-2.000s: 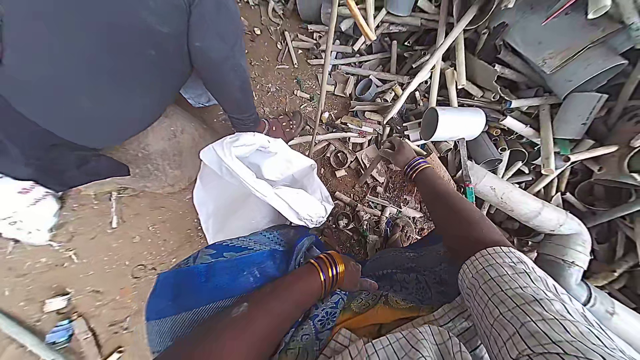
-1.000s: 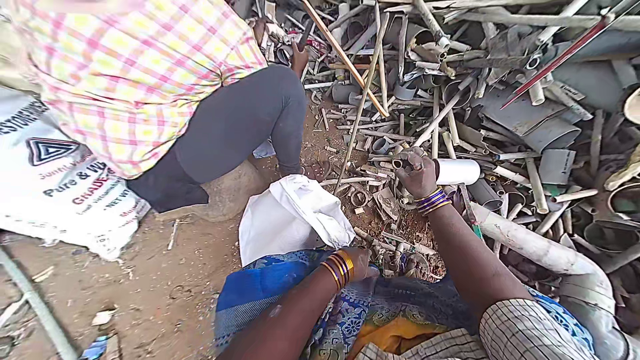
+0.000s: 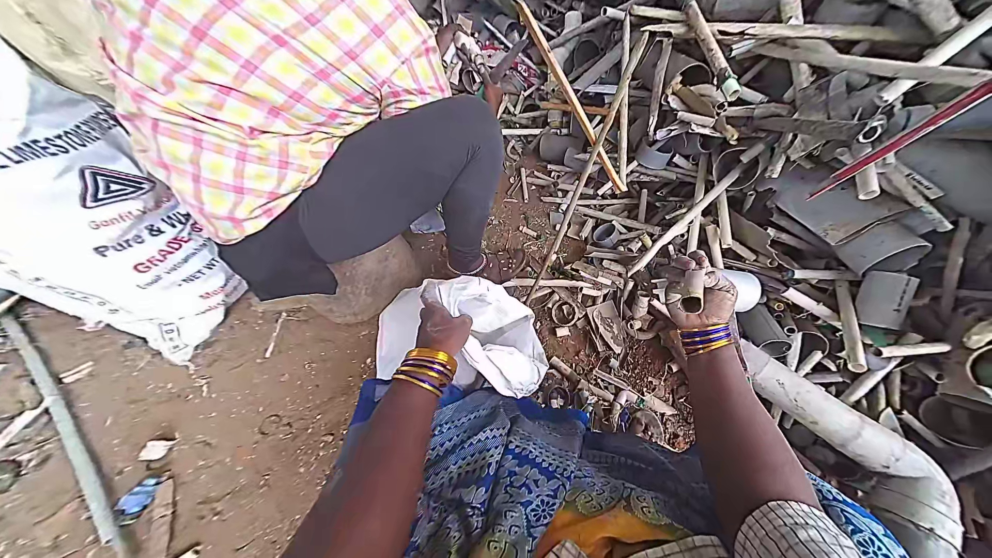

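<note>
My left hand (image 3: 443, 327) grips the rim of a white woven sack (image 3: 508, 341), which stands in front of my lap with its mouth partly folded. Over the scrap at the right, my right hand (image 3: 701, 298) holds a short, dirty piece of plastic pipe (image 3: 689, 293), its round end facing me. Just behind that hand lies a wider white pipe piece (image 3: 742, 290). Small pipe offcuts and fittings (image 3: 612, 325) cover the ground between the sack and my right hand.
A co-worker in a checked shirt (image 3: 271, 101) sits at the upper left beside a large printed sack (image 3: 93, 232). A heap of scrap pipes (image 3: 821, 271) fills the right side. A thick bent pipe (image 3: 845, 438) lies along my right. Another pipe (image 3: 66, 434) lies at the far left.
My left hand has moved from my lap to the white sack's rim and taken hold of it. My right hand has turned, showing the pipe piece's open end. The view has shifted left.
</note>
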